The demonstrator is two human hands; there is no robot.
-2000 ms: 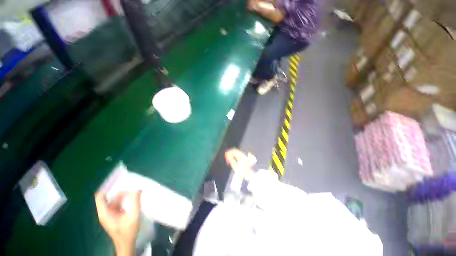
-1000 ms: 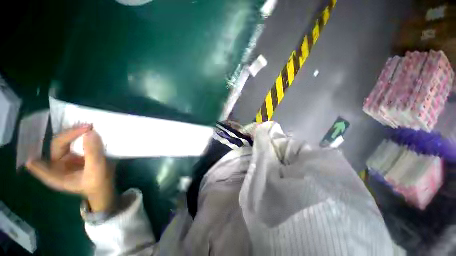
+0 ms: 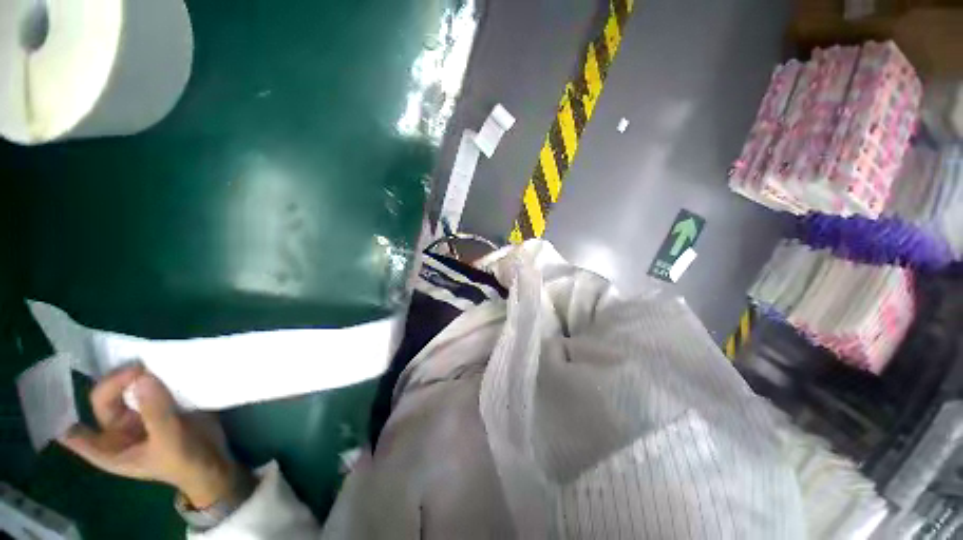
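My left hand [image 3: 158, 427] is at lower left, thumb and fingers pinched on the white label strip [image 3: 264, 364]. The strip runs across the green ledge to my dark clothing at the ledge's edge. A pale end flap [image 3: 48, 401] hangs beyond my fingertips. A small white bit shows at the thumb; I cannot tell if it is a separate label. My right hand [image 3: 494, 256] is barely visible at the cuff by the ledge's edge, its fingers mostly hidden. A thick white label roll [image 3: 100, 69] lies at upper left.
The glossy green ledge [image 3: 275, 211] fills the left side. A narrow white strip [image 3: 459, 185] hangs beside its edge. Part of a white box [image 3: 32, 517] shows at lower left. The grey floor has yellow-black tape [image 3: 565, 127] and a green arrow sign [image 3: 678, 245]. Pink-patterned bundles [image 3: 834, 132] stand at right.
The view has turned down to the lap, then shifted so the roll shows larger at upper left. My left hand still holds the strip and appears lower in view. My right hand has become mostly hidden.
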